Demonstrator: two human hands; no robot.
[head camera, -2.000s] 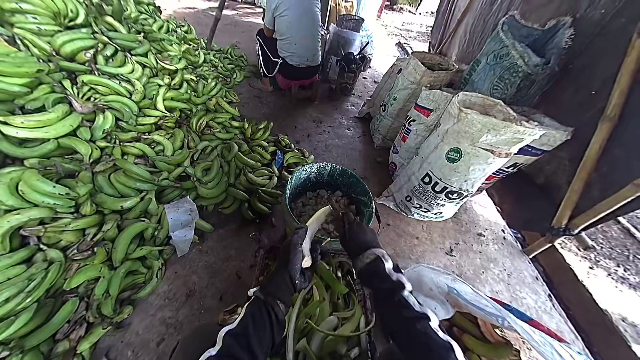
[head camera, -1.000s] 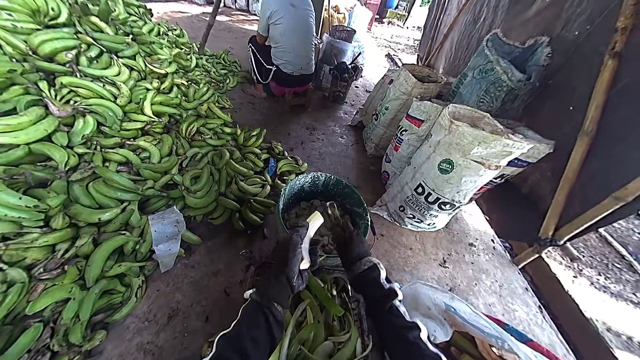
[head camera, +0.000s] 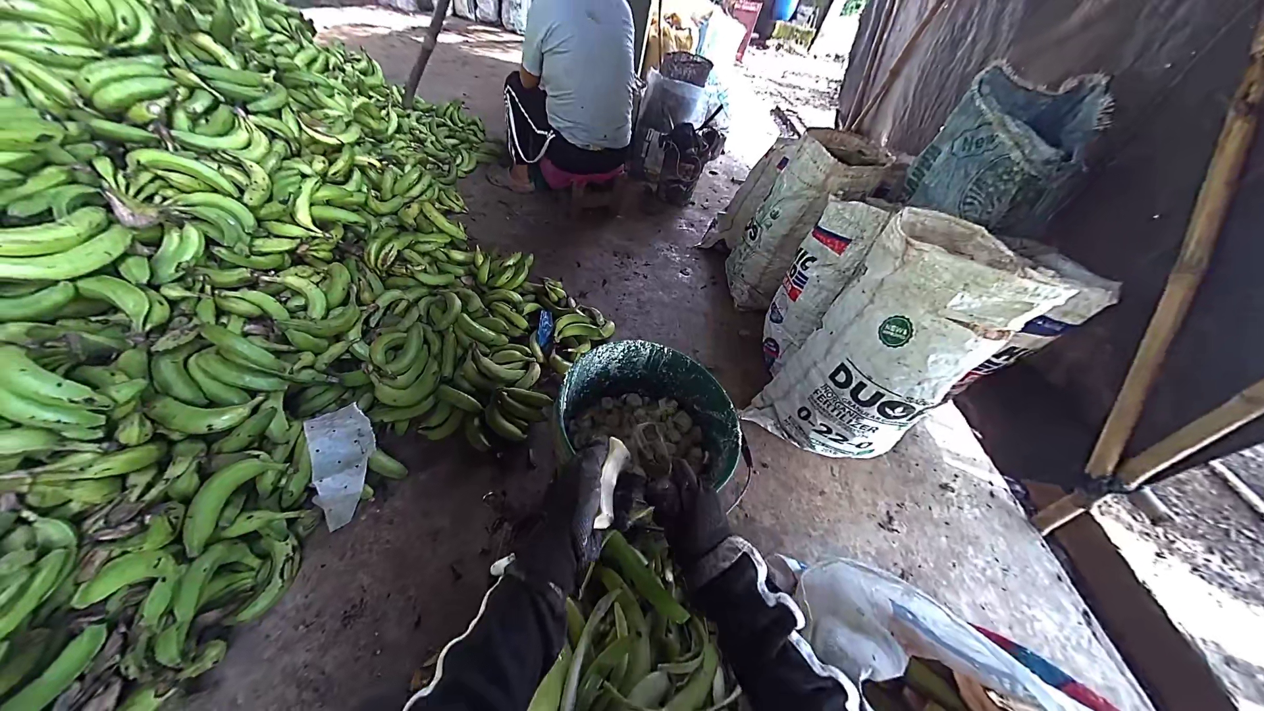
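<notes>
My left hand (head camera: 575, 504), in a dark glove, is closed around a pale peeled plantain (head camera: 611, 482) at the near rim of a green bucket (head camera: 647, 365). My right hand (head camera: 688, 509), also in a dark glove, is beside it at the rim, its fingers curled; whether they hold anything is too unclear to tell. Pale cut pieces (head camera: 642, 430) lie inside the bucket. Under my forearms is a heap of green peels (head camera: 637, 632).
A large pile of green plantains (head camera: 227, 296) covers the left side. Open woven sacks (head camera: 879, 346) stand at the right, a white plastic sack (head camera: 869, 612) lies near right. A person (head camera: 578, 79) sits ahead with their back to me. Bamboo poles (head camera: 1185, 286) frame the right edge.
My right hand, over the bucket a second ago, is now lower at its near rim beside my left hand. The left still holds the pale plantain.
</notes>
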